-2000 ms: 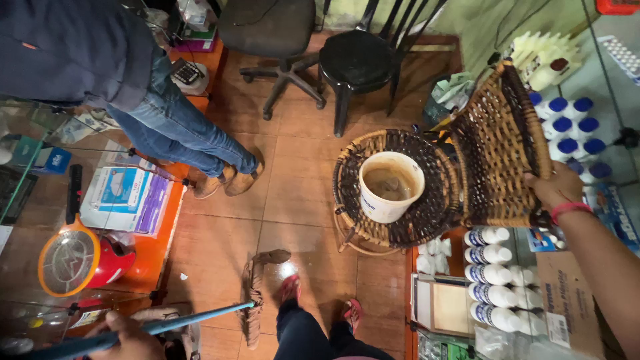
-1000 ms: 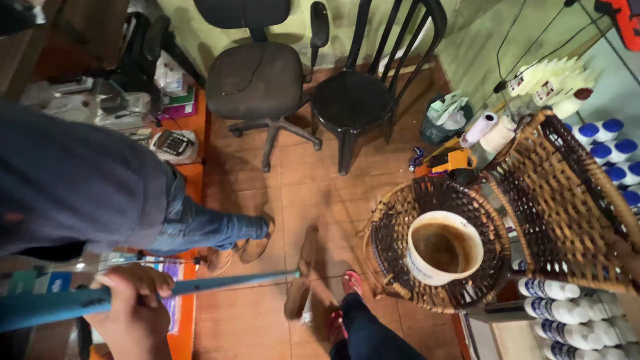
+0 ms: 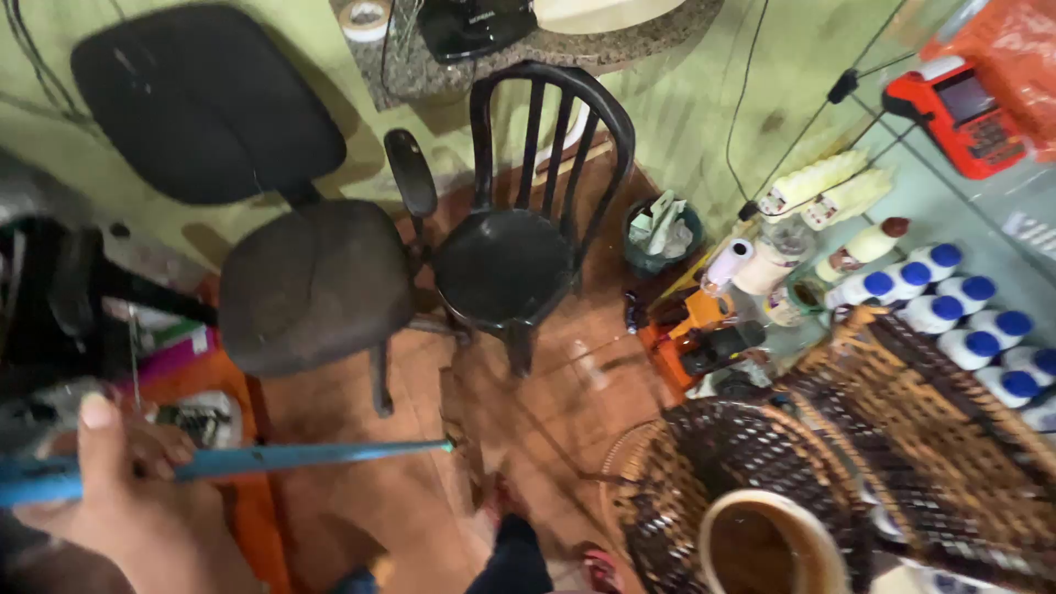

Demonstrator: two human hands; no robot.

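Note:
My left hand (image 3: pixel 136 487) is closed around a blue pole (image 3: pixel 313 458) at the lower left. The pole runs right and down to the floor, where a blurred brownish head (image 3: pixel 464 454) lies on the tiles near my foot. On the round seat of a wicker chair (image 3: pixel 742 437) at the lower right stands a white bucket (image 3: pixel 775 544) with brownish content. The chair's woven back (image 3: pixel 932 437) leans to the right. My right hand is out of the frame.
A black office chair (image 3: pixel 318 285) and a black chair with a slatted back (image 3: pixel 507 264) stand by the green wall. A waste bin (image 3: pixel 664 235) sits in the corner. Bottles with blue caps (image 3: pixel 945 309) and a red handheld device (image 3: pixel 961 115) are at the right.
Two seconds ago my right hand was on the wicker chair's back; now it is out of view. The view has moved toward the chairs and wall. The other person has mostly left the frame.

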